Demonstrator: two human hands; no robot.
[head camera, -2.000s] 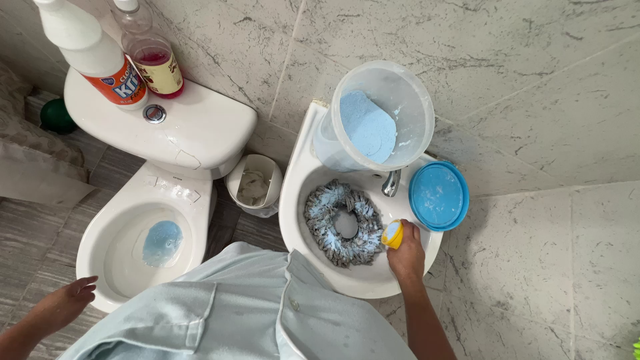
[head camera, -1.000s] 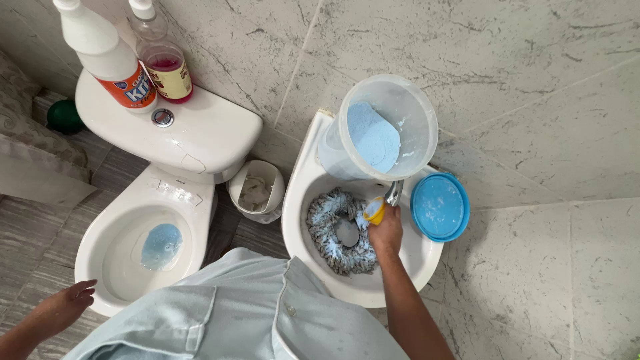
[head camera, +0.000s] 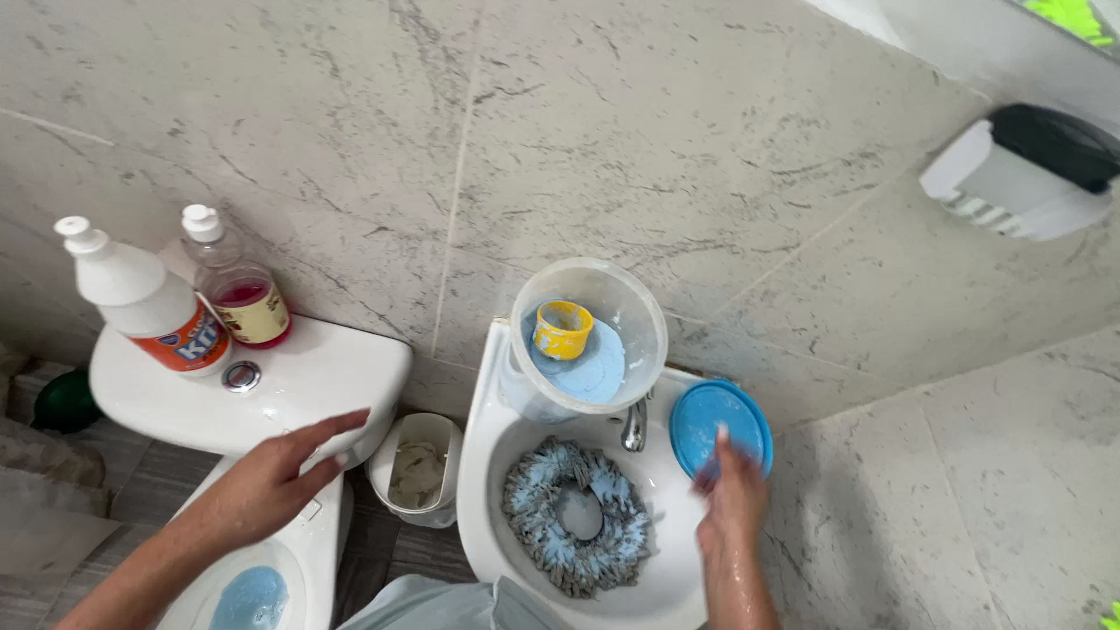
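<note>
My left hand (head camera: 271, 481) is empty above the toilet, its fingers spread near the tank edge. My right hand (head camera: 733, 490), blurred, overlaps the lower edge of a blue plastic lid (head camera: 713, 416); whether it touches the lid I cannot tell. The lid lies on the right rim of the white sink (head camera: 678, 516). In the basin rests a ring-shaped grey mop head (head camera: 534, 490) with blue powder on its strands. A translucent plastic tub (head camera: 647, 350) holds light blue powder (head camera: 604, 363) and a yellow cup (head camera: 564, 341), and stands at the back left of the sink, beside the metal faucet (head camera: 636, 424).
A white cleaner bottle (head camera: 144, 289) and a bottle of pink liquid (head camera: 252, 302) stand on the toilet tank (head camera: 332, 359). Blue powder or liquid (head camera: 254, 599) shows in the bowl. A small waste bin (head camera: 446, 477) sits between toilet and sink. A dispenser (head camera: 1015, 179) is on the wall.
The yellow cup was in my right hand over the sink; now it sits inside the tub, let go. My right hand has moved to the lid, and my left hand has risen toward the tank. The view has shifted up.
</note>
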